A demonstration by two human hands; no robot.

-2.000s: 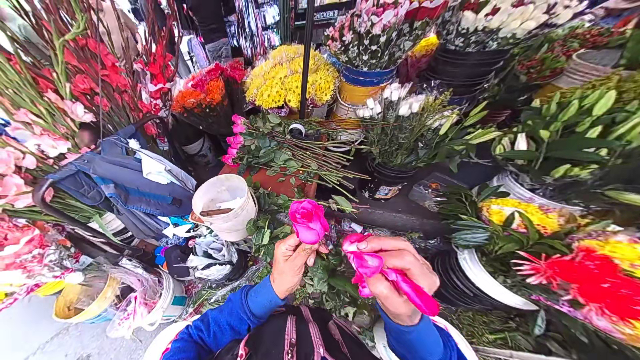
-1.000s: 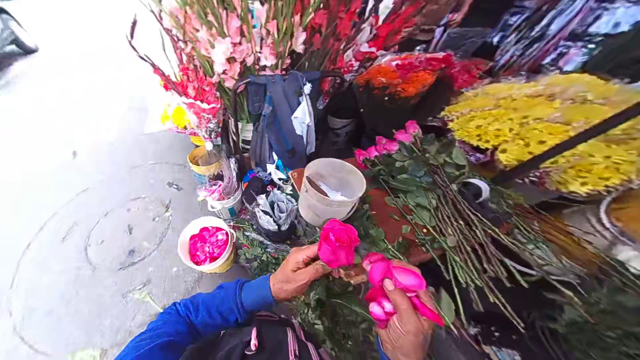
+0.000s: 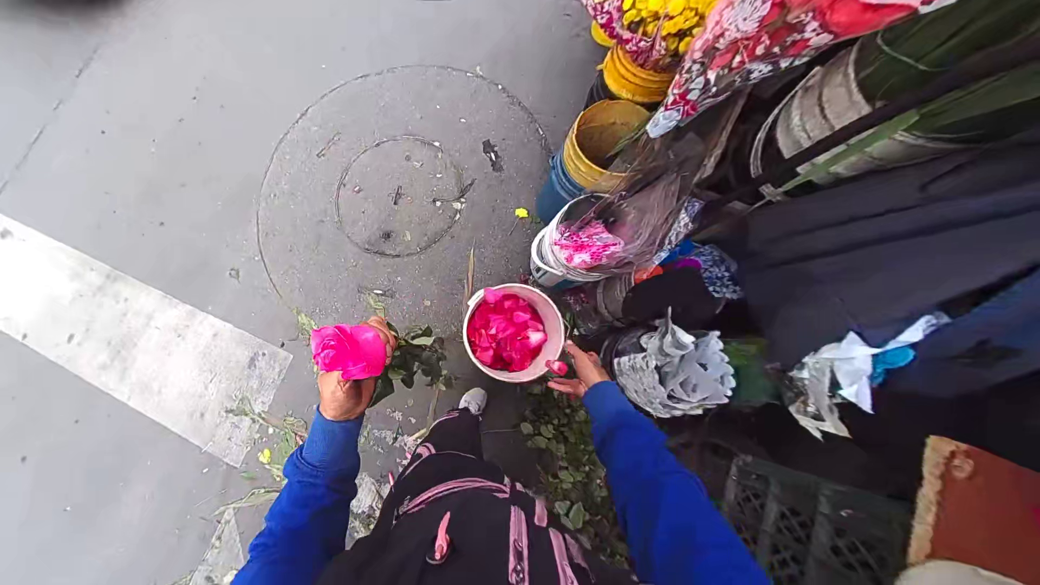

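Note:
My left hand [image 3: 345, 390] grips a pink rose [image 3: 349, 351] just below its bloom; leafy green stem parts [image 3: 414, 357] show beside the hand. To the right, a white bucket [image 3: 555, 313] holds a heap of pink rose petals [image 3: 505, 331]. At the bucket's lower right rim is my right hand [image 3: 581, 372], its fingers spread, with a small pink petal or bud [image 3: 557, 367] by the fingertips. Whether that piece is held or falling cannot be told.
A yellow bucket [image 3: 597, 134] and a white bucket with wrapped pink flowers [image 3: 543, 258] stand upper right. Crumpled newspaper [image 3: 674, 370] fills a container at right. Leaves [image 3: 573, 455] lie near my feet. A dark plastic crate [image 3: 812, 508] and brown board [image 3: 979, 496] are lower right.
The view has swung left and down to the pavement. My right hand held pink petals earlier and is now beside the petal bucket, fingers spread. The rose remains in my left hand.

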